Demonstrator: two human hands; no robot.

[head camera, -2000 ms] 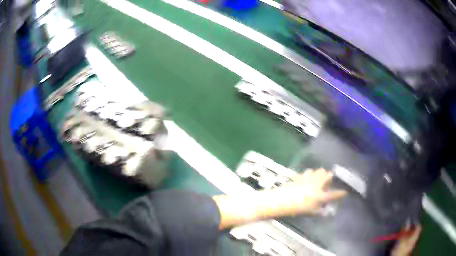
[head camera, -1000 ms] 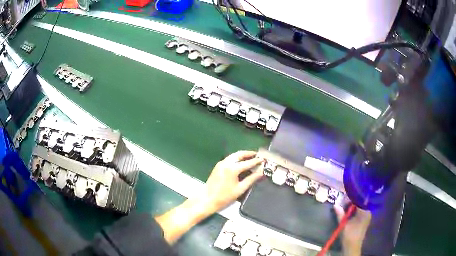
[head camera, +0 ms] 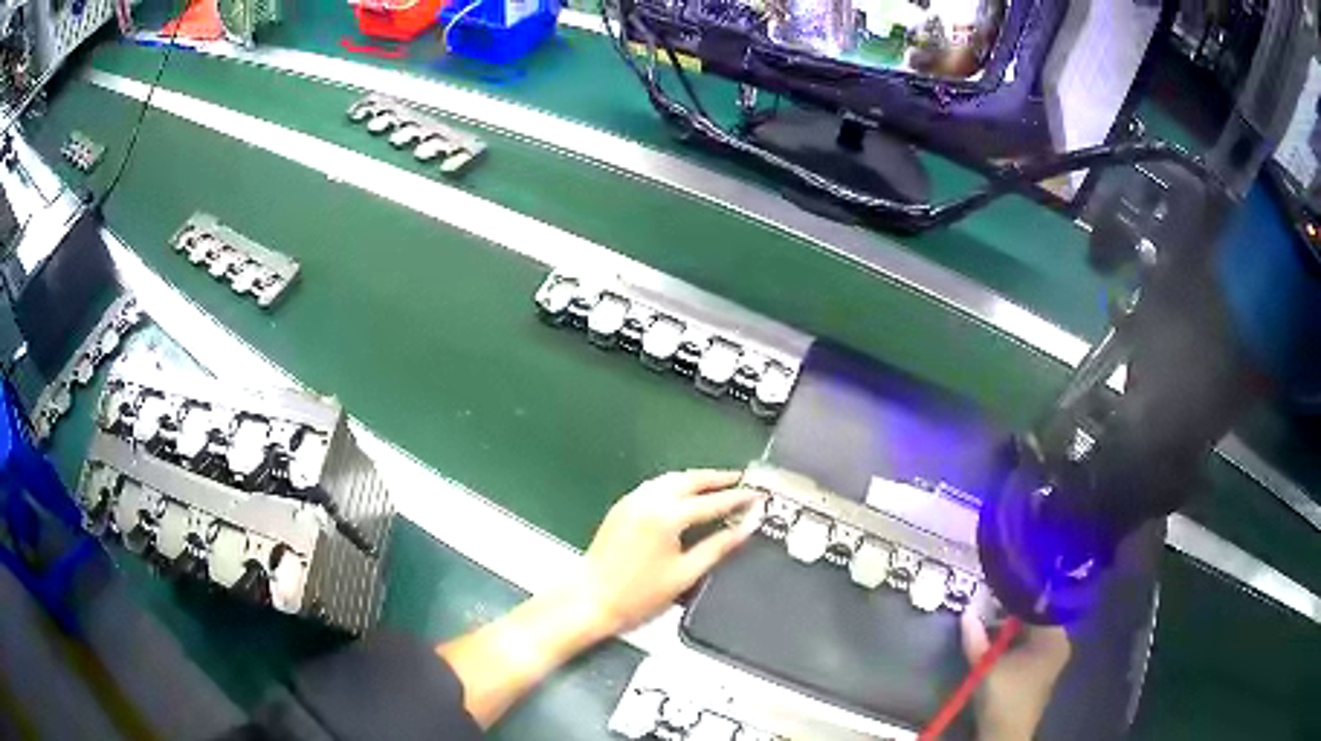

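A silver-grey carrier strip [head camera: 858, 546] with several pale rounded tabs lies over the black work pad [head camera: 811, 630], its right end by the microscope. My left hand [head camera: 659, 547] grips the strip's left end between thumb and fingers. My right hand [head camera: 1023, 680] is at the strip's right end and holds a red-handled tool [head camera: 968, 678]; the tool's tip is hidden near the microscope. The black microscope [head camera: 1065, 507] with its blue-violet glowing ring hangs over the right end and partly covers my right hand. A plain silver block [head camera: 927, 510] lies above the strip.
Two stacked strip blocks [head camera: 217, 492] stand at the left. Single strips lie on the green belt, one [head camera: 667, 336] touching the pad's upper left and another [head camera: 681, 706] at the front edge. A monitor [head camera: 898, 58] and looping black cable [head camera: 927, 217] are behind.
From a blurred reach, my left hand has come to hold the strip's left end. The monitor now shows a magnified picture instead of a blank screen. A strip on the far belt has shifted left.
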